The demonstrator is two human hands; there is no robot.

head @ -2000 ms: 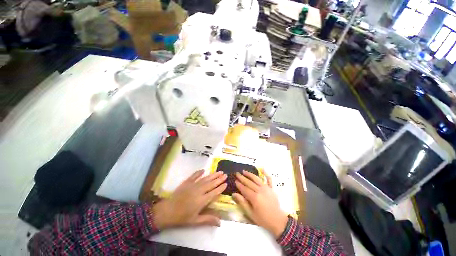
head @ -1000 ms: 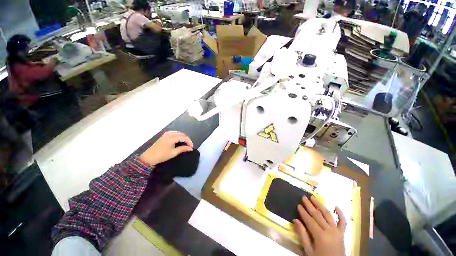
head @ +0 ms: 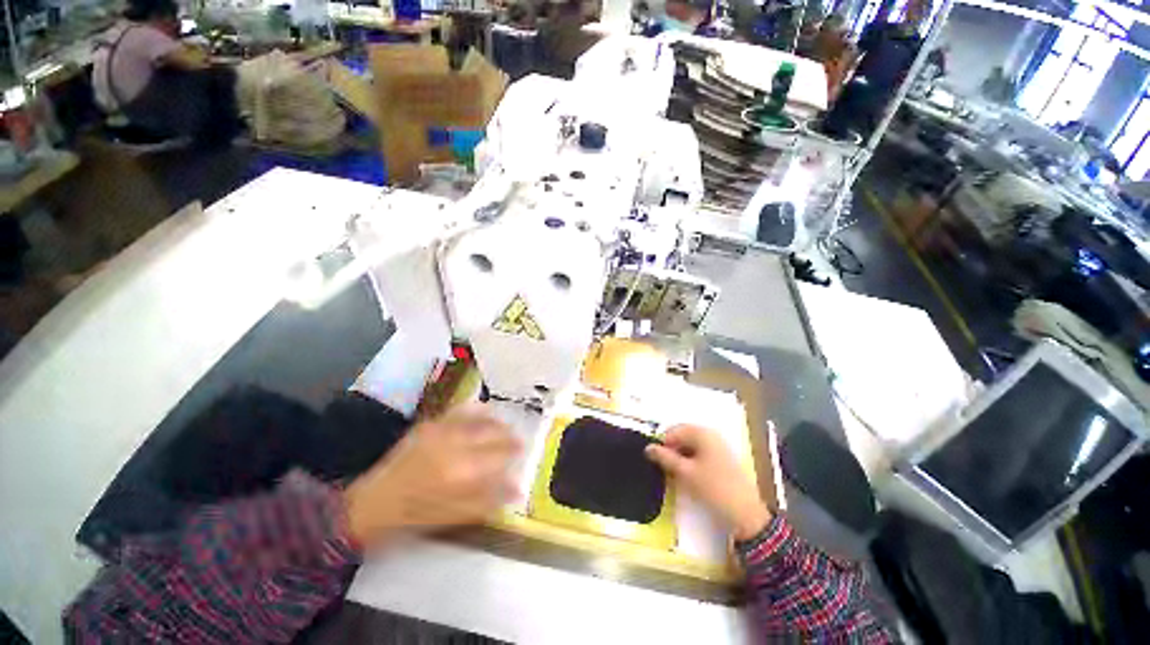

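Observation:
A black rounded panel [head: 608, 470] lies flat in the yellow-edged window of the sewing template [head: 631, 562], in front of the white machine head [head: 520, 302]. My right hand [head: 709, 476] is at the panel's upper right edge, thumb and fingertips together there; whether they pinch the panel is unclear. My left hand [head: 441, 476] is blurred, left of the panel and over the template's left side; its fingers are bent and I cannot tell if it holds anything. Dark black pieces [head: 240, 441] lie on the plate at the left, partly behind my left sleeve.
A single black piece [head: 826, 473] lies right of the template. A control screen [head: 1028, 441] stands at the right, with a dark heap [head: 946, 580] below it. Thread cones [head: 782, 86] and an open cardboard box [head: 423, 107] are behind. A person [head: 145, 76] sits at the far left.
My left hand has moved from the black piece at the left to beside the template window. My right hand has shifted from lying on the panel to its upper right edge. The view has turned.

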